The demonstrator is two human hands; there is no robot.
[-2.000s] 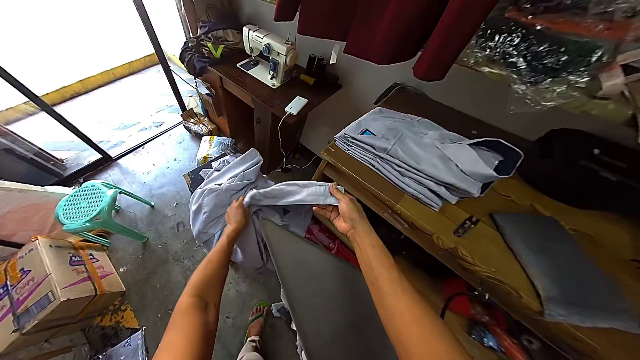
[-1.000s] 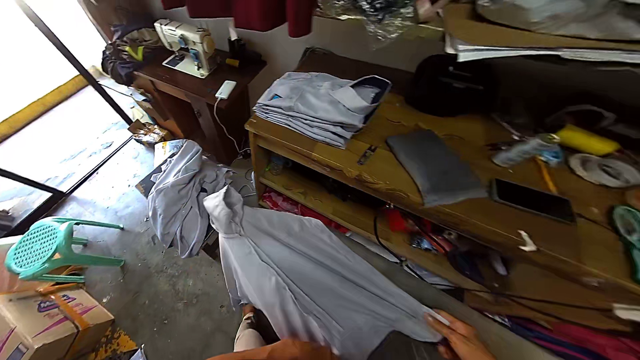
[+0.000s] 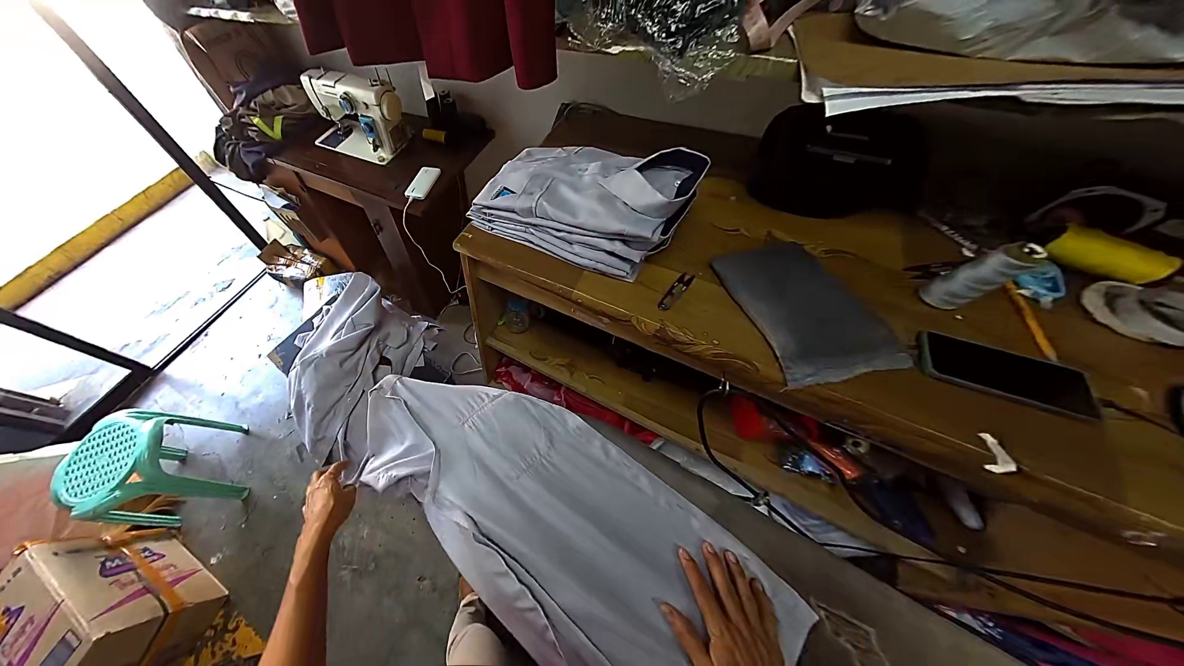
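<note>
A light grey garment (image 3: pixel 555 481) lies spread lengthwise over a narrow padded board (image 3: pixel 860 573). My right hand (image 3: pixel 726 610) rests flat on the garment's near end, palm down, fingers extended. At the garment's far left edge is my left hand (image 3: pixel 328 499), its fingers bent at the hanging cloth; whether they pinch it is unclear. Beyond that hand, more grey cloth (image 3: pixel 338 361) hangs in a heap. A stack of folded grey shirts (image 3: pixel 583 203) with a dark inner collar sits on the wooden table.
The wooden table (image 3: pixel 564 277) holds a grey cloth piece (image 3: pixel 805 310), thread snips (image 3: pixel 676 291), a smartphone (image 3: pixel 1008 375) and a thread cone (image 3: pixel 980 276). A sewing machine (image 3: pixel 356 116) stands at the back left. A green plastic stool (image 3: pixel 120 467) and a cardboard box (image 3: pixel 102 592) are at left.
The garment, bunched between both hands two seconds ago, now lies spread along the board. My left hand has moved to its far left edge; my right hand lies flat near its near end.
</note>
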